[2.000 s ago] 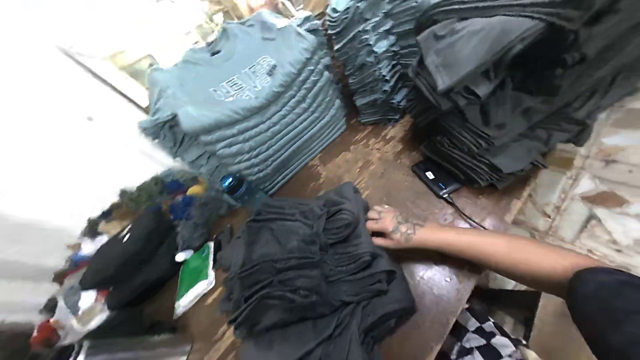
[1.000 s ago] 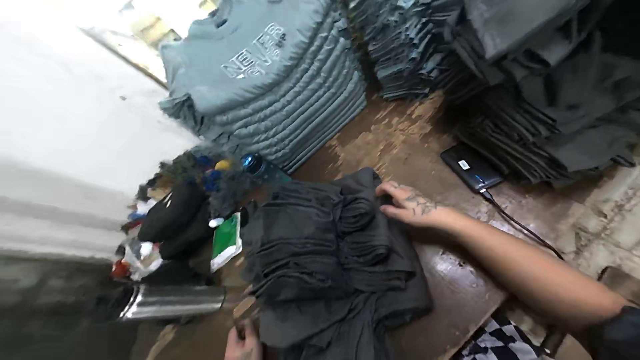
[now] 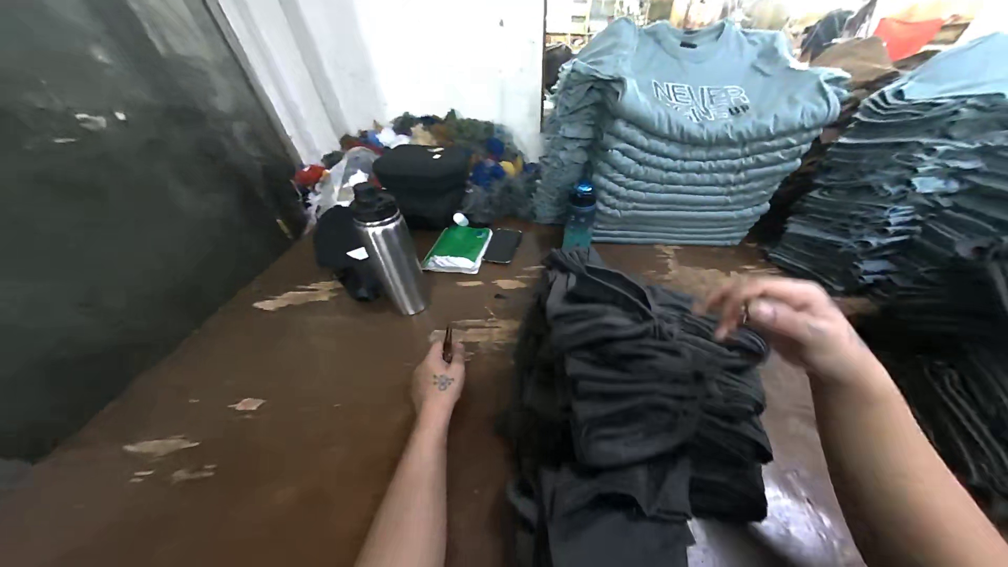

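A thick pile of dark grey folded garments [image 3: 646, 386] lies on the worn brown table [image 3: 260, 441]. To the left of this pile, my left hand [image 3: 441, 374] rests at the tabletop, closed on a small dark pointed tool [image 3: 448, 345] whose kind I cannot tell. My right hand [image 3: 787, 319] hovers over the upper right part of the dark pile, fingers bent and slightly blurred. Nothing shows between its fingers, and whether a fingertip touches the cloth is unclear.
A steel bottle [image 3: 391, 256], a green packet [image 3: 458, 247], a dark phone [image 3: 502, 246] and a blue bottle [image 3: 579, 216] stand or lie beyond my left hand. Folded teal T-shirts [image 3: 693, 157] are stacked behind. More garment stacks [image 3: 906, 189] rise at the right. A black case [image 3: 423, 177] sits farther back.
The view has swung left and levelled. My right hand, earlier at the edge of the dark pile, is now raised above it. My left hand has come fully into view, left of the pile.
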